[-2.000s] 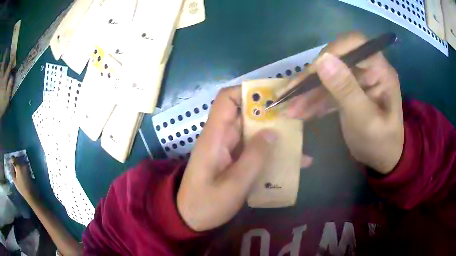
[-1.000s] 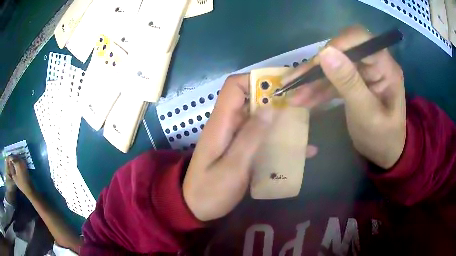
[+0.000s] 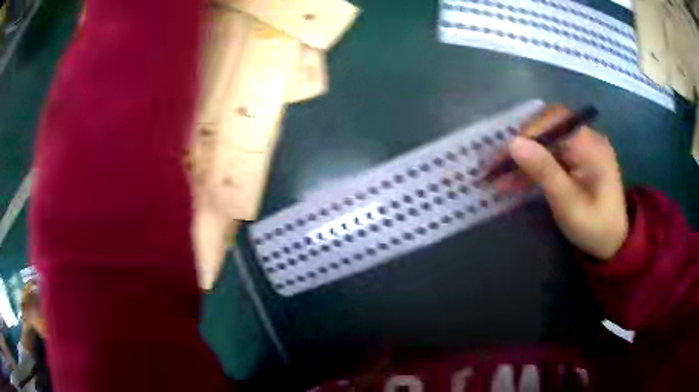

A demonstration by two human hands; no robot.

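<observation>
My right hand (image 3: 579, 184) holds dark tweezers (image 3: 548, 140) above the right end of a white lens sheet (image 3: 368, 246) with rows of black dots. The tweezers' tip points down and left over the sheet; whether it holds a piece is too blurred to tell. My left arm in its dark red sleeve reaches up across the left side, and my left hand is out of the picture. Cream back covers (image 3: 260, 126) lie overlapping just right of the sleeve, partly hidden by it.
Another dotted sheet (image 3: 552, 38) lies at the upper right, beside more cream covers (image 3: 665, 46). A thin pale line (image 3: 260, 306) crosses the dark green surface. Part of another person (image 3: 32, 314) shows at the lower left edge.
My left hand has left the middle with the back cover and my arm now stretches toward the top left. My right hand has moved slightly down; the lens sheet is uncovered.
</observation>
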